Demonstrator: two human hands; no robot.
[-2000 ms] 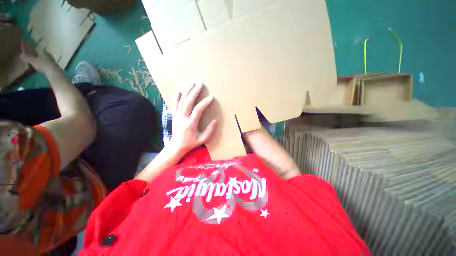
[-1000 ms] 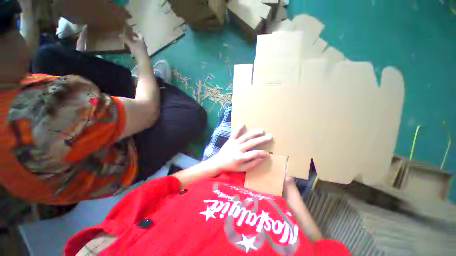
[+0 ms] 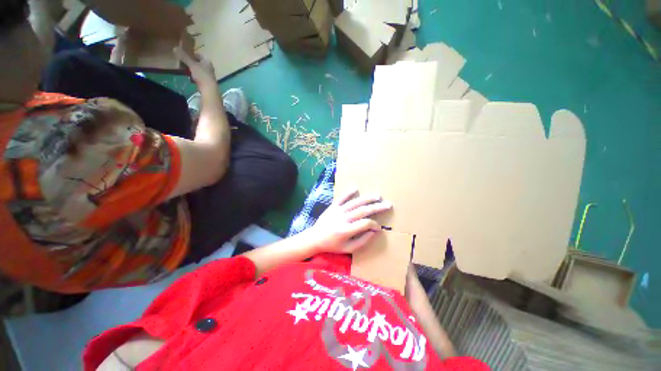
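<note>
A large tan die-cut box blank [image 3: 464, 181] lies flat over my lap, with slots and rounded flaps at its right end. My left hand [image 3: 356, 219] rests on its near left part, fingers spread on the cardboard beside a crease and a short dark slot. A near flap [image 3: 384, 257] of the blank lies against my red shirt. My right forearm shows below the blank, but my right hand is hidden under it, so its grip cannot be seen.
A seated person [image 3: 94, 181] at left handles a brown box. A blank pile [image 3: 446, 65] lies ahead, formed boxes [image 3: 293, 25] farther back. Scraps [image 3: 304, 138] litter the green floor. Stacked cardboard [image 3: 482, 326], an open box tray [image 3: 598, 279] and yellow straps are at right.
The view has swung left, showing more of the neighbour. The blank now sits squarer and lower over the lap. My left hand has moved from the blank's left edge to beside the near flap's crease.
</note>
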